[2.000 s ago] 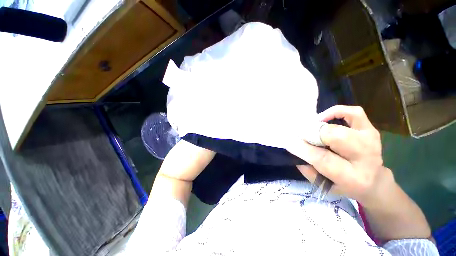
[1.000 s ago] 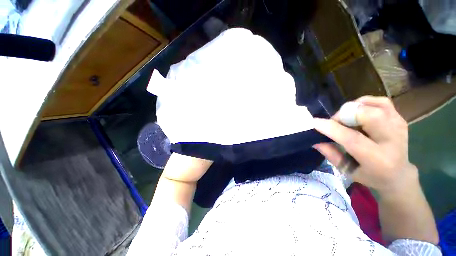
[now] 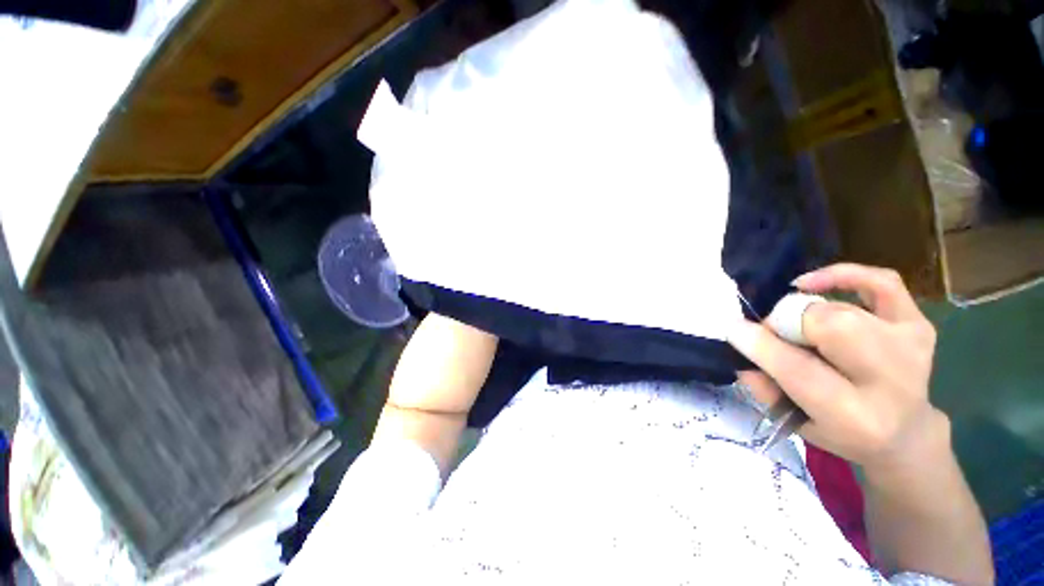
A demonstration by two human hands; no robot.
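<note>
The white lining [image 3: 550, 172] spreads bright and overexposed in front of me, with a small white strap [image 3: 379, 118] at its far left edge. The black garment fabric [image 3: 572, 340] runs as a band below it. My left hand [image 3: 444, 361] is under the cloth, its fingers hidden. My right hand [image 3: 853, 366] pinches the right end of the seam edge between thumb and finger. A whitish band [image 3: 792, 318] is on a right finger. Metallic snips [image 3: 778, 426] show under the right palm. A thin glint, perhaps the needle, shows by the right fingertips.
A grey cloth stack [image 3: 172, 366] lies on a blue-edged stand at left. A wooden drawer [image 3: 229, 97] is at upper left. A round clear bin or fan [image 3: 361, 271] is beyond my left hand. An open cardboard box [image 3: 853, 137] is at upper right, above green floor [image 3: 1002, 366].
Since a second ago, my right hand has shifted slightly down, and the seam edge now slopes down to the right. The surroundings have shifted in view. The snips show more clearly.
</note>
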